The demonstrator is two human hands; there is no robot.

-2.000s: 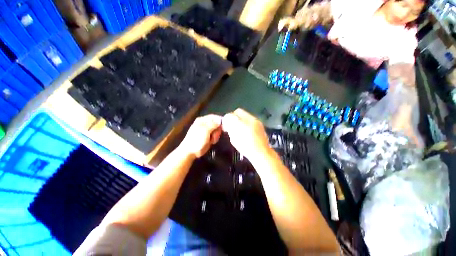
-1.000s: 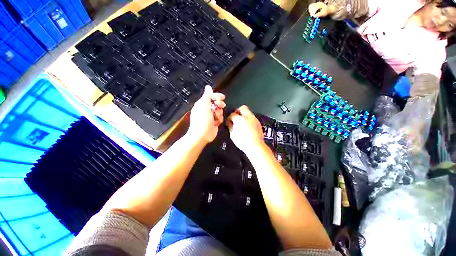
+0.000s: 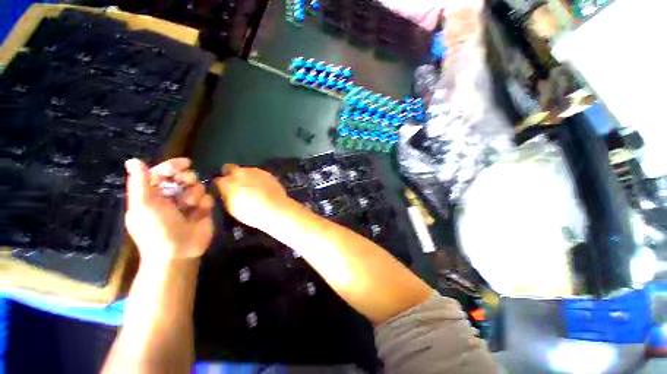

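Observation:
Black plastic housings (image 3: 245,275) lie in rows in front of me, several with a small silver-white spot. My left hand (image 3: 172,208) is palm up at the left of the rows, fingers curled around small silver-white pieces (image 3: 170,187). My right hand (image 3: 249,196) is palm down over the far left part of the rows, fingertips pointing left and bent down. Its fingertips are blurred, so whether they hold a piece cannot be seen.
Stacked housing trays (image 3: 88,131) on a cardboard box stand at left. Circuit boards with blue components (image 3: 369,117) and a small black part (image 3: 305,135) lie beyond on the green bench. A white stick (image 3: 421,229), plastic bags (image 3: 512,219) and a blue crate (image 3: 611,318) are at right.
The view has swung right, so everything sits further left. From being together, my hands have parted; my left hand has opened palm up, showing small pieces. The person across is mostly out of view.

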